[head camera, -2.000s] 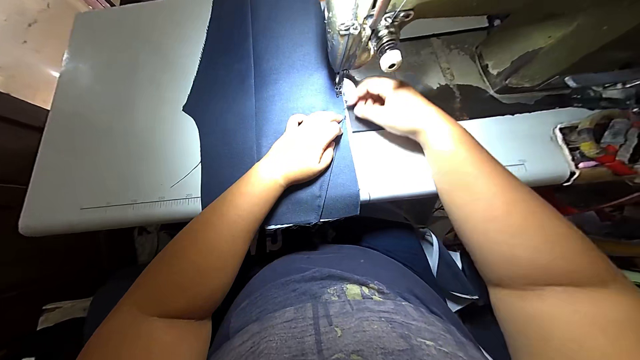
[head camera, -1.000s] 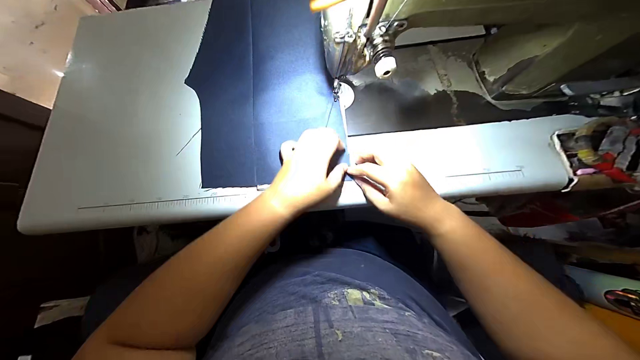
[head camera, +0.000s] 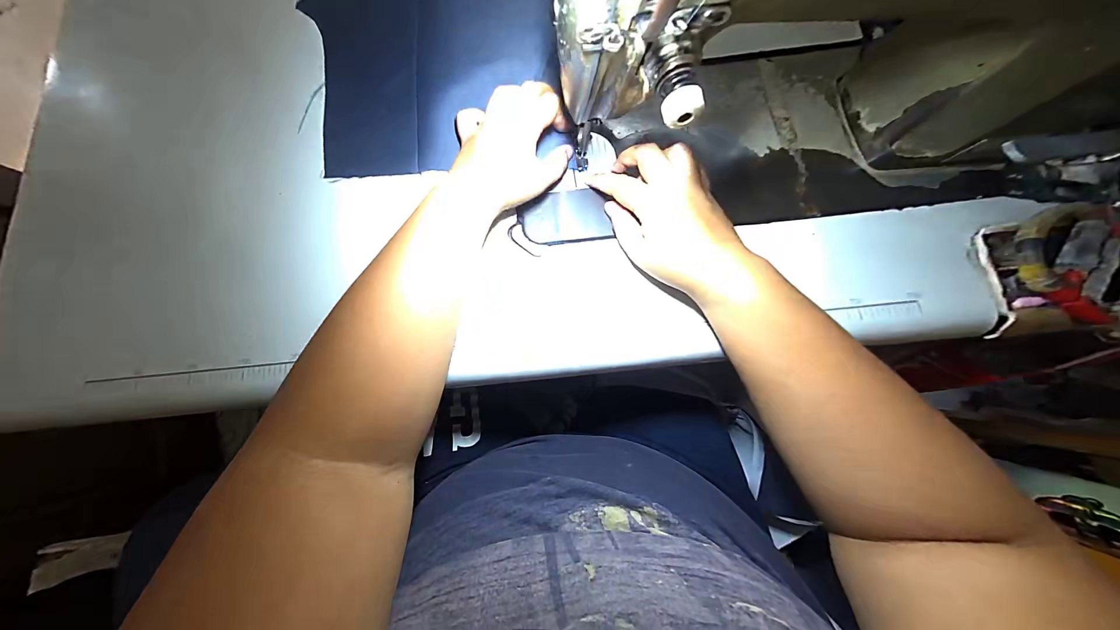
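Dark blue fabric (head camera: 376, 96) lies on the sewing machine table, left of and behind the presser foot (head camera: 582, 157). My left hand (head camera: 512, 144) rests on the fabric's near right part, its fingertips just left of the foot. Close by on the right, my right hand (head camera: 661, 197) has thumb and forefinger near each other beside the foot; whether a thread or fabric edge is between them is too bright to tell. The machine head (head camera: 604, 52) stands over the fabric's right edge. A metal slide plate (head camera: 567, 217) shows between my hands.
The white table (head camera: 175, 245) has a printed ruler (head camera: 192, 374) along its front edge. At the right sits an open compartment with coloured scraps (head camera: 1063, 271). The machine's worn green arm (head camera: 945, 79) spans the upper right. A loose thread (head camera: 309, 107) lies left of the fabric.
The fabric has moved away from me, its near edge now farther back on the table. Both hands have gone from the table's front edge up to the presser foot.
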